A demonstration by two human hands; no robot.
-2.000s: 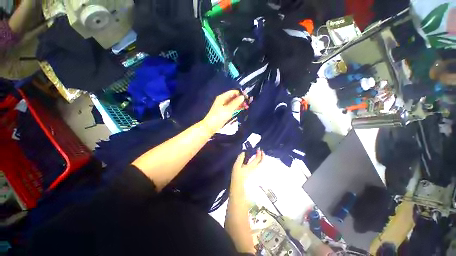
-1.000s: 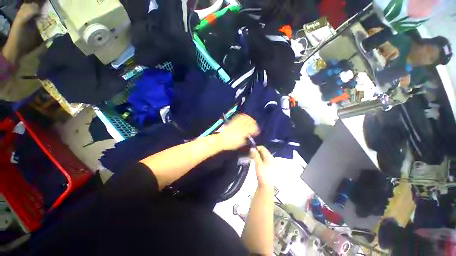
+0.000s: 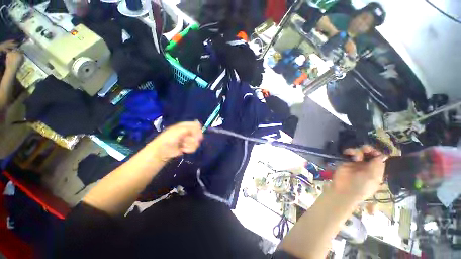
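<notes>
A narrow striped trim strip (image 3: 278, 143), white-grey and navy, is stretched between my two hands above the white table. My left hand (image 3: 186, 137) is closed on its left end. My right hand (image 3: 360, 167) grips its right end, slightly blurred. A length of pale-edged trim also loops down over navy garment pieces (image 3: 220, 164) below and between my hands. More navy and black pieces with white stripes (image 3: 242, 103) lie beyond my left hand, by the turquoise basket.
A sewing machine (image 3: 275, 179) and scissors (image 3: 281, 226) are on the white table. Bright blue cloth (image 3: 139, 114) lies in the turquoise basket (image 3: 108, 146). The red basket (image 3: 38, 195) is at left. Another off-white machine (image 3: 68, 48) is upper left. A person (image 3: 354, 28) is upper right.
My hands were close together over the garments; now they are far apart, the right hand moved right and the strip drawn out between them. The view has shifted, and scissors now show.
</notes>
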